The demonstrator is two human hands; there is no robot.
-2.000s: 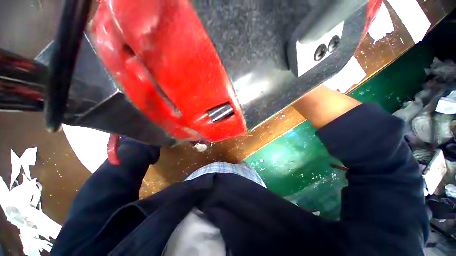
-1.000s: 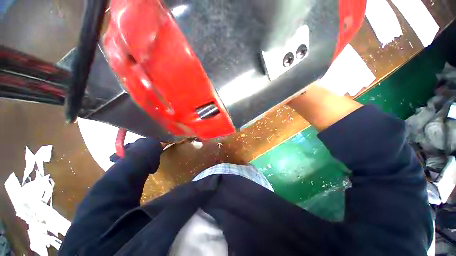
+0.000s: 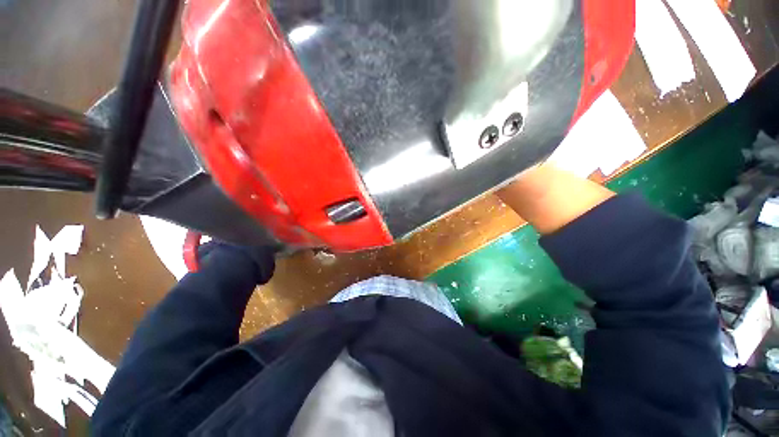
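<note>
The cloth cutting machine (image 3: 393, 102), with its red and black motor housing, fills the upper middle. Its grey handle (image 3: 504, 51) is bolted on by a plate with two dark screws. A small red lever (image 3: 191, 251) shows beside my left cuff. White fabric (image 3: 162, 239) shows below the housing at left, and another white piece (image 3: 602, 136) at its right. My left sleeve reaches under the machine; my left hand is hidden. My right wrist (image 3: 555, 198) shows below the housing, but the fingers are hidden behind it, so their grip cannot be seen.
White offcuts (image 3: 51, 341) lie heaped at left on the brown table (image 3: 111, 282). White strips (image 3: 713, 47) lie at the upper right. Dark support tubes (image 3: 51, 141) and a black cable (image 3: 137, 102) are at upper left. Grey scraps (image 3: 735, 230) are beyond the green area.
The machine sits slightly lower in the picture, and the offcuts have shifted left in view. A green and white item now shows beside my right sleeve.
</note>
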